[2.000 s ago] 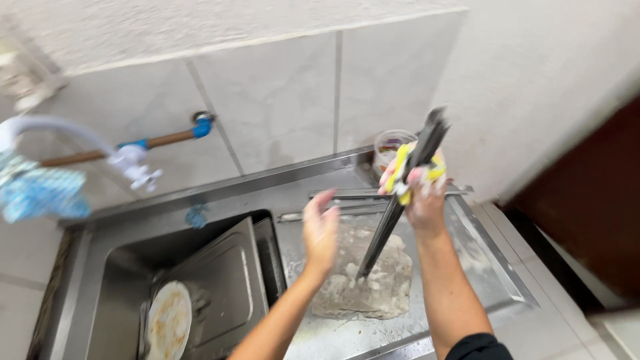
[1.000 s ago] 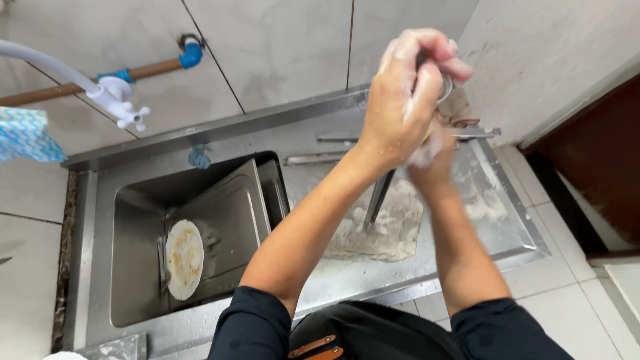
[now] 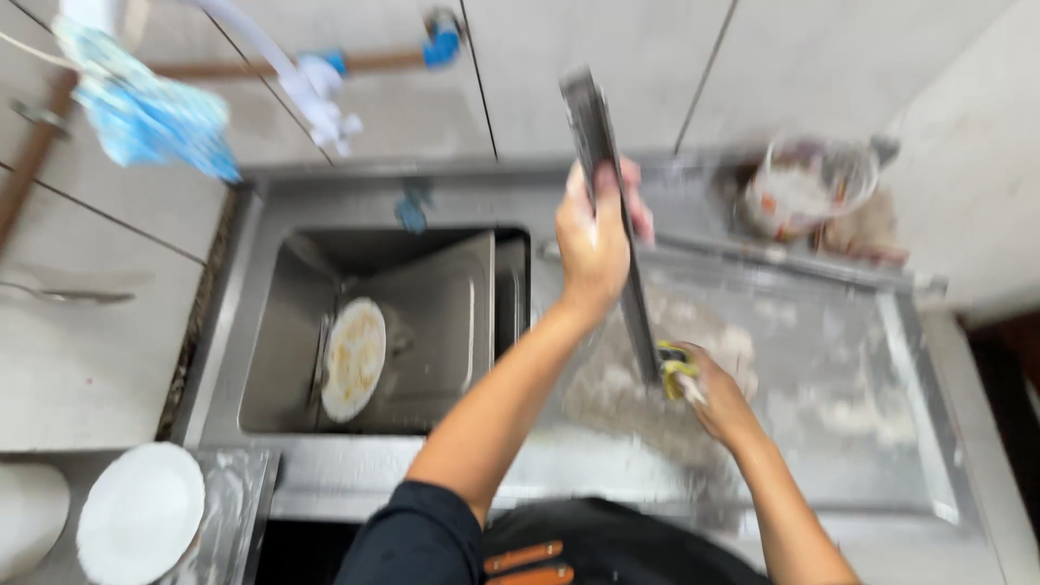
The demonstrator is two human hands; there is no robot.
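Note:
My left hand, with soap suds on it, is closed around a long, narrow metal bar above the steel sink counter. The bar slants from the upper middle of the view down to the right. My right hand presses a yellow and dark scrubbing sponge against the bar's lower end. Beneath the hands, a greyish wet cloth lies on the drainboard. Other long metal bars lie along the back of the drainboard. Motion blurs the hands and the bar.
The sink basin holds a large metal tray and a soiled white plate. A clear plastic tub stands at the back right. A white faucet and blue netting hang upper left. Another white plate is at lower left.
My left hand, near my right one a second ago, is now apart from it, higher on the bar. My right hand has moved down to the bar's lower end with the sponge.

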